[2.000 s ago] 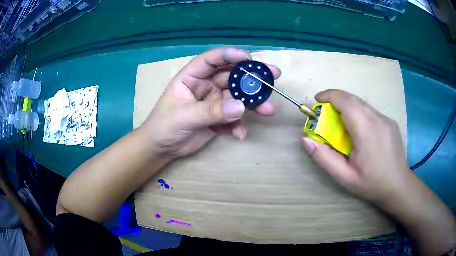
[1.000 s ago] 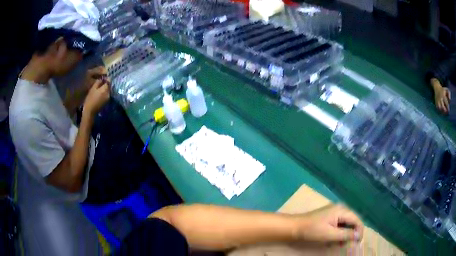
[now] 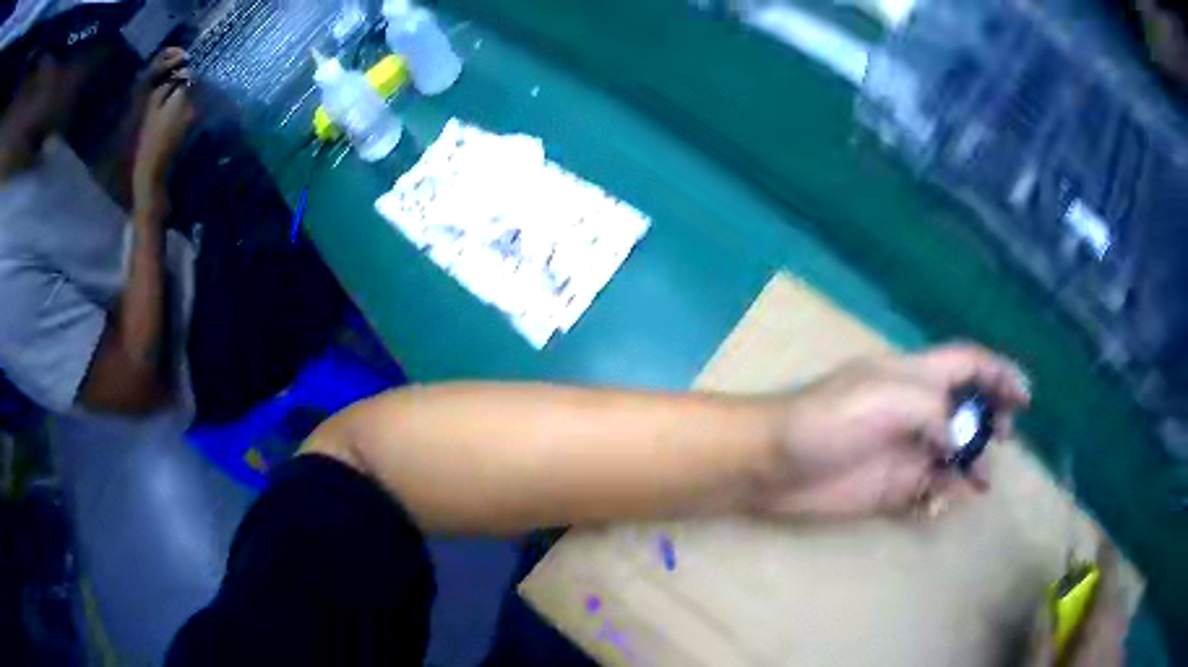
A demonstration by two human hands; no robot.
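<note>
My left hand (image 3: pixel 899 437) is shut on the black wheel (image 3: pixel 969 425), held between thumb and fingers over the cardboard mat (image 3: pixel 808 573). The wheel is blurred and shows a pale centre. My right hand (image 3: pixel 1107 625) is small, blurred and partly cut off at the lower right edge. It holds the yellow tool (image 3: pixel 1074 606), of which only part shows. The tool's shaft cannot be made out. The tool is apart from the wheel.
A white speckled paper (image 3: pixel 515 232) lies left of the mat on the green bench (image 3: pixel 651 130). Two squeeze bottles (image 3: pixel 358 111) stand beside a yellow item (image 3: pixel 387 76). A person (image 3: pixel 78 287) is at left, near a blue stool (image 3: pixel 280 404). Blurred clear trays (image 3: pixel 1042 143) are at upper right.
The view has swung left, then partly back right and down. The wheel's pale face shows again in my left hand, and my right hand with the yellow tool has come back into view.
</note>
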